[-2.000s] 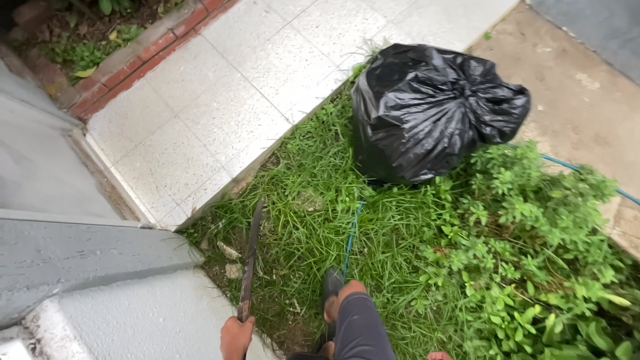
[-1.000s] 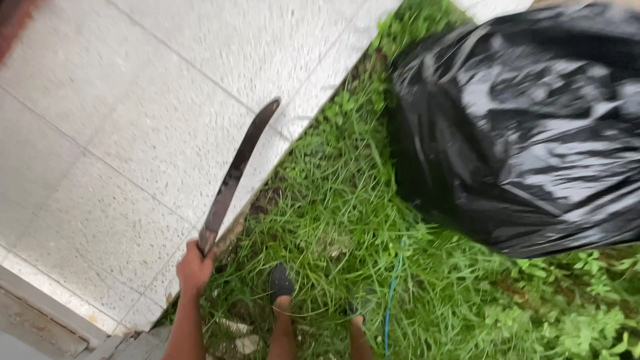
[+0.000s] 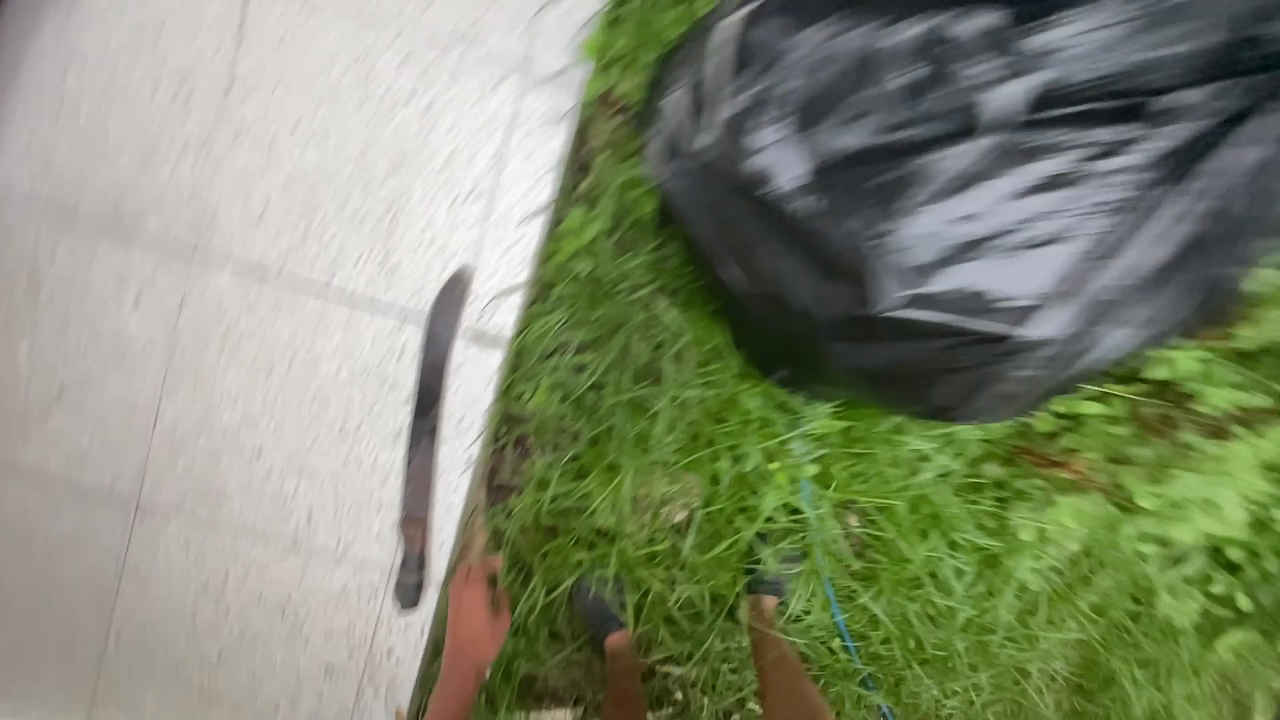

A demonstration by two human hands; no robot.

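Note:
A machete [image 3: 430,400] with a dark blade lies on the pale tiled paving, near its edge, its handle toward the bottom of the view. Just right of that handle is my left hand [image 3: 477,610], apart from it, over the border of tile and grass; blur hides the exact spread of its fingers, and no tool shows in it. My right hand is out of the picture. A full black plastic bag [image 3: 960,220] rests on the grass at the upper right.
Long grass [image 3: 640,400] runs along the edge of the tiled paving [image 3: 280,400]. My feet in dark shoes [image 3: 598,608] stand in it. A thin blue cord [image 3: 838,610] crosses the grass beside the right foot, and leafy plants [image 3: 1200,480] grow at the right.
The machete, held in my left hand one second ago, now lies on the tiles, let go. My left hand has moved away from its handle, toward the grass.

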